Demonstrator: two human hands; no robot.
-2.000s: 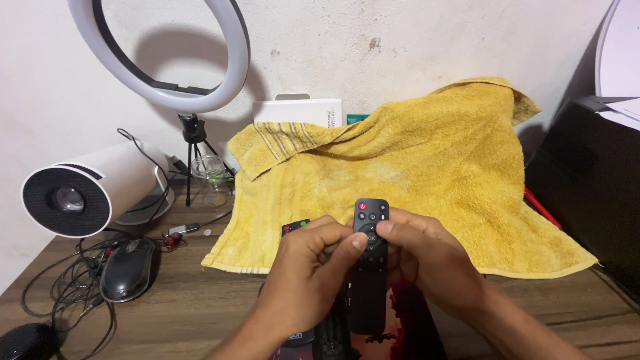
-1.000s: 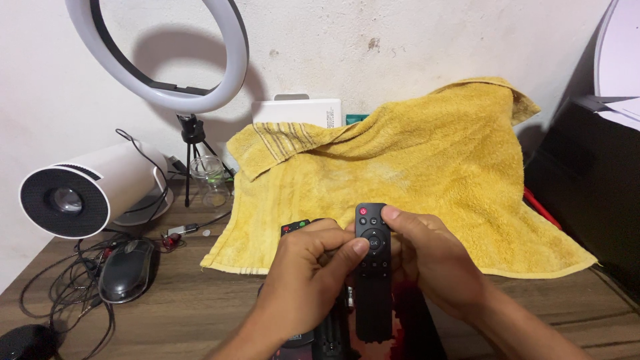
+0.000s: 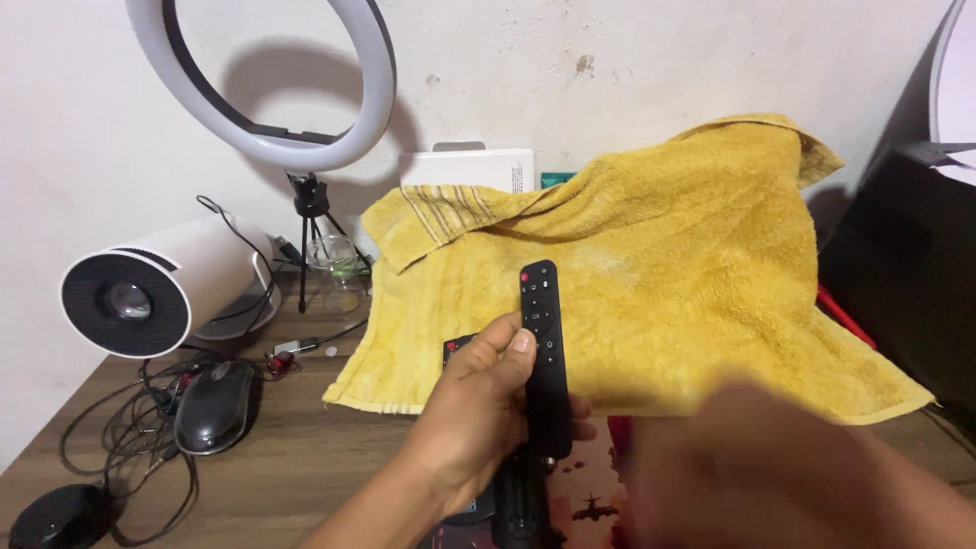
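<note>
A slim black remote control (image 3: 546, 381) stands nearly upright in my left hand (image 3: 488, 396), with the thumb on its left edge and fingertips showing at its right side. My right hand (image 3: 732, 450) is a blur to the right of the remote, apart from it; its fingers cannot be made out. Behind my left hand, part of a second black remote (image 3: 453, 347) shows. Below, a black object with a long hollow (image 3: 522, 499) lies over a dark red printed surface (image 3: 591, 488). A yellow towel (image 3: 686, 305) spreads behind both hands.
A white projector (image 3: 206, 267), a computer mouse (image 3: 215, 408) and tangled cables (image 3: 126, 427) are at left. Behind them stand a ring light (image 3: 320, 156) on a small tripod (image 3: 309, 198) and a clear container (image 3: 335, 267). A white box (image 3: 465, 168) leans at the wall.
My right hand has come off the remote and moved to the right. My left hand still holds the remote, now higher above the wooden surface in the view.
</note>
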